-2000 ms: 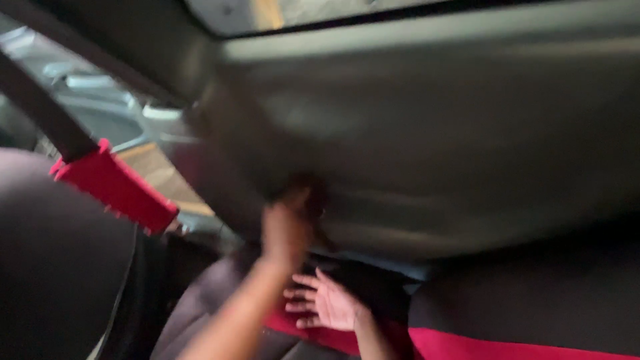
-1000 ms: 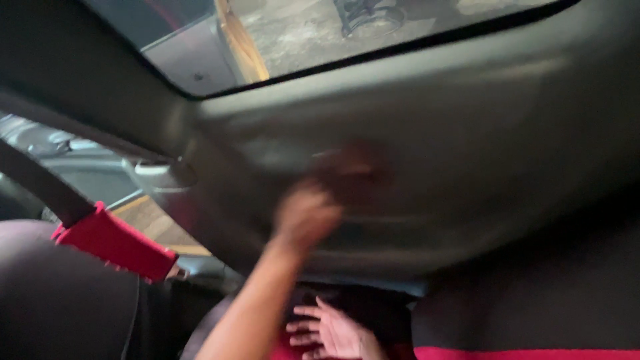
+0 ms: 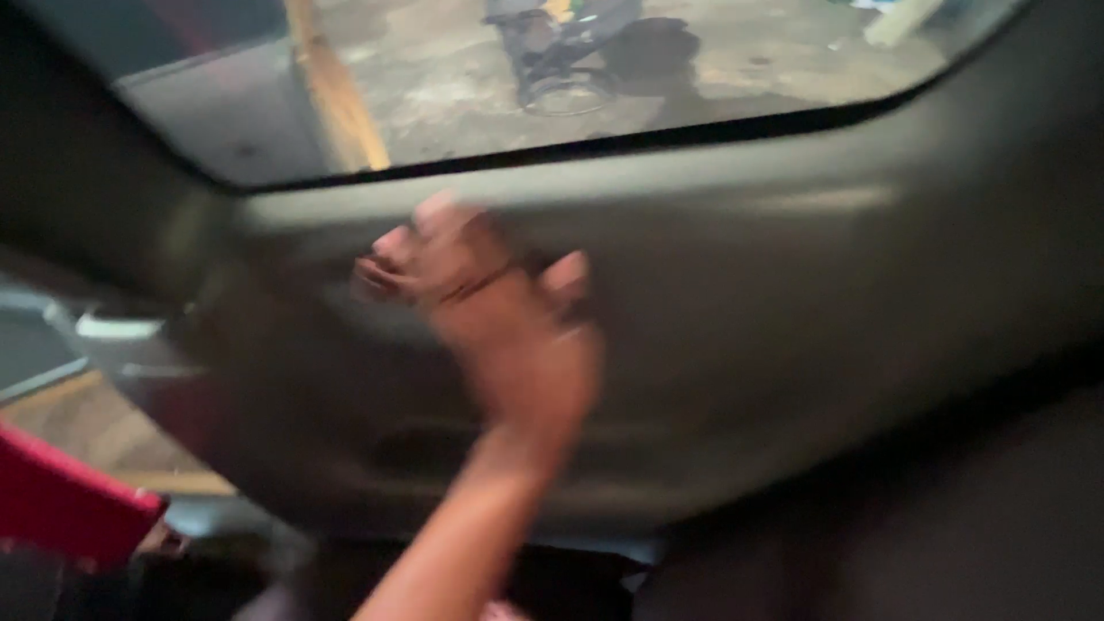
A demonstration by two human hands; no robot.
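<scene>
My left hand is raised in front of the grey inner door panel, below the window, with its back toward me and its thumb on the right. Its fingers are bent around a dark brown thing, which is too blurred to name and partly hidden by the hand. Whether it touches the panel is unclear. At the bottom edge, beside the left forearm, a small pink sliver of my right hand shows. The rest of that hand is out of view.
Above the panel is the window glass, with a concrete floor and a dark object on it outside. A red seat-belt pad hangs at the lower left. A dark seat fills the lower right.
My left hand has moved up the panel, nearer the window edge. My right hand, palm up with fingers spread before, has nearly left the view. The view has shifted toward the window.
</scene>
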